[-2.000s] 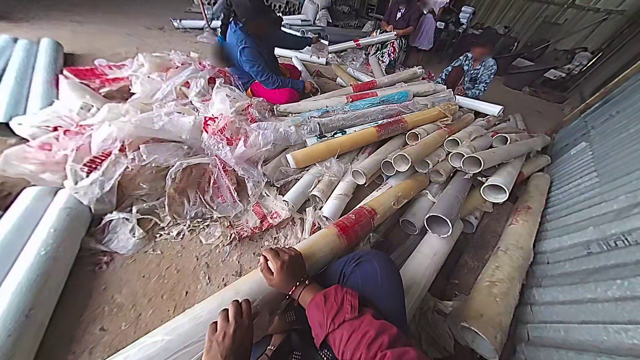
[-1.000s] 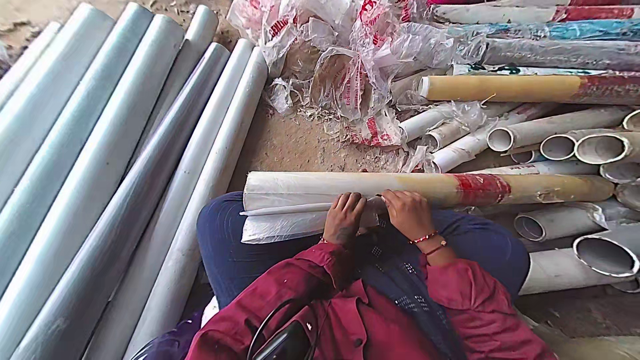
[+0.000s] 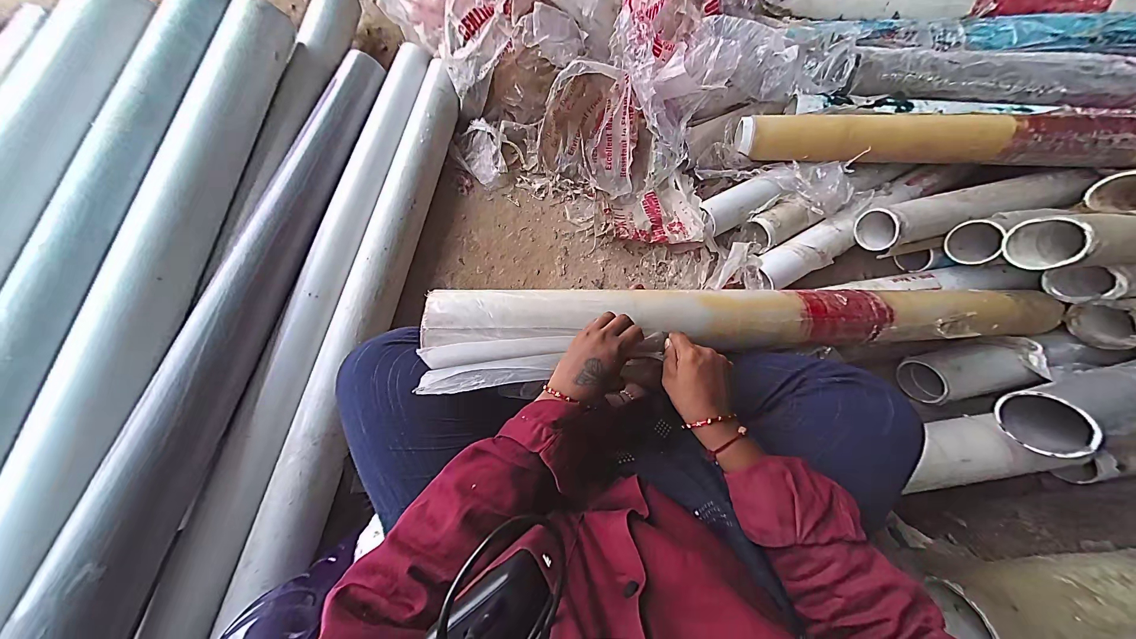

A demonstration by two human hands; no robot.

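Observation:
Across my lap lies a long pale plastic pipe (image 3: pixel 737 318) with a red band, its left part wrapped in white film. A loosened flap of the film (image 3: pixel 493 368) hangs along its near side. My left hand (image 3: pixel 603 355) is closed on this flap, knuckles up, near the middle of my lap. Just right of it, my right hand (image 3: pixel 697 377) pinches the film's edge between thumb and fingers, against the near side of the pipe. The fingertips of both hands are partly hidden.
Several grey-white pipes (image 3: pixel 177 222) lie side by side at the left. Crumpled printed plastic film (image 3: pixel 612 115) is heaped on the dirt ground (image 3: pixel 515 235) beyond the pipe. Open-ended pipes (image 3: pixel 1047 241) are piled at the right, with a yellow pipe (image 3: pixel 879 138) behind them.
The view has swung down from the wider scene to my lap. My hands, apart on the pipe two seconds ago, are now close together at the film flap.

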